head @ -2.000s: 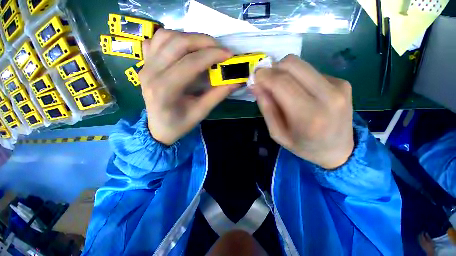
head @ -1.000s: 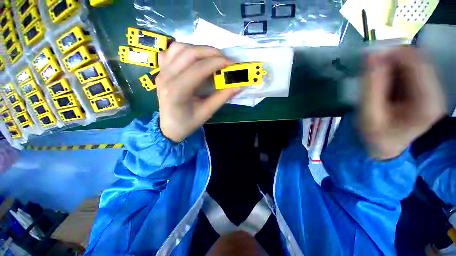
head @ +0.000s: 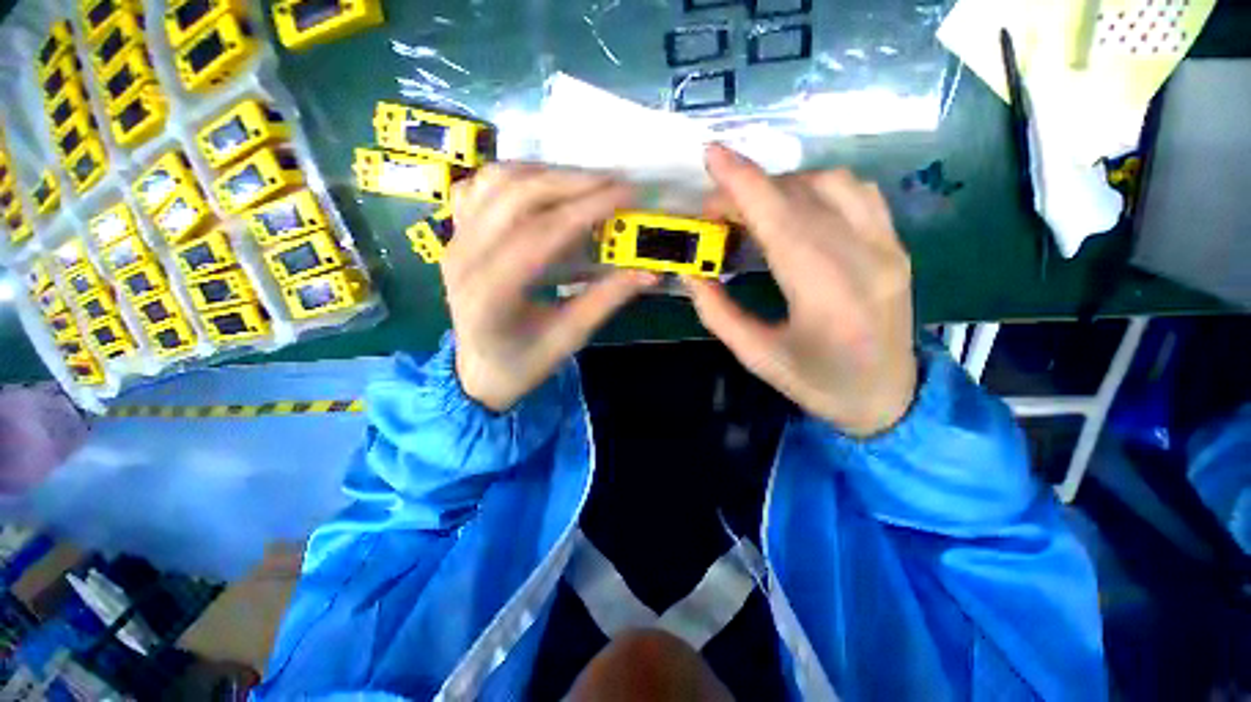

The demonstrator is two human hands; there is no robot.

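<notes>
A yellow device housing (head: 667, 244) with a dark rectangular window is held level above the front edge of the bench, its small round holes at the left end. My left hand (head: 528, 281) grips its left end between thumb and fingers. My right hand (head: 816, 281) is at its right end, thumb below and index finger above; whether the fingertips touch it is blurred. A white work pad (head: 617, 137) lies behind and under the hands, mostly hidden.
Several yellow housings (head: 428, 133) lie left of my left hand. A clear blister tray (head: 360, 305) of housings is at far left. Black frame gaskets (head: 705, 89) lie on clear film at the back. A crumpled white wipe (head: 1077, 206), a dark thin tool (head: 1017, 96) and a dotted yellow sheet (head: 1146, 34) are right.
My right hand has come back from the far right to the housing. The white wipe, earlier in my right hand, now lies at the right. The housing's holes now face left instead of right.
</notes>
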